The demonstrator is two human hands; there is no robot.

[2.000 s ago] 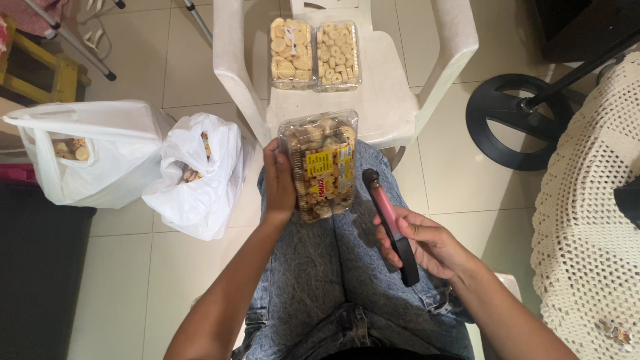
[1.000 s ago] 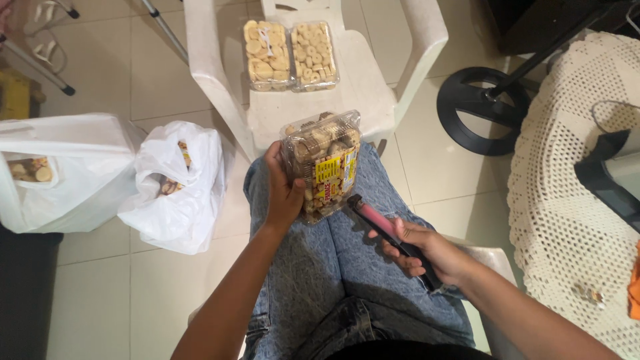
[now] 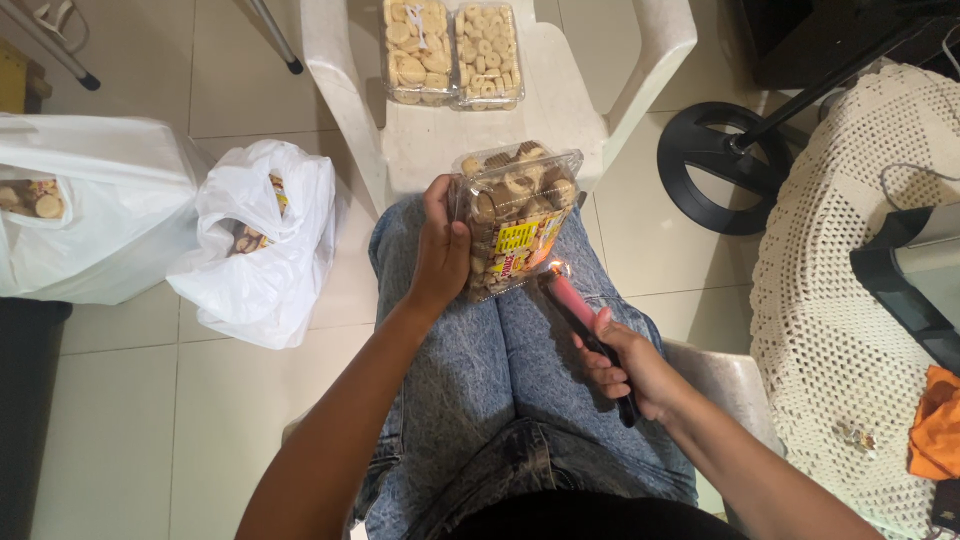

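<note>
My left hand [image 3: 442,251] grips the left side of a clear plastic clamshell box of cookies [image 3: 521,217], tilted above my knees. The box holds brown and pale cookies and bears a yellow and red label. In my right hand [image 3: 619,364] is a pink and black lighter [image 3: 574,304]. A small orange flame glows at the lighter's tip, close to the box's lower right edge. Whether the flame touches the plastic cannot be told.
Two closed boxes of pale cookies [image 3: 418,52] [image 3: 489,56] stand on a white plastic chair [image 3: 559,82] ahead. White plastic bags [image 3: 90,202] [image 3: 300,262] with more boxes are at left. A round black stand base [image 3: 675,172] and a table with a crocheted cloth [image 3: 795,300] are at right.
The box has tilted in my left hand. My right hand has brought the lighter to the box's lower right edge, and a flame now shows at its tip.
</note>
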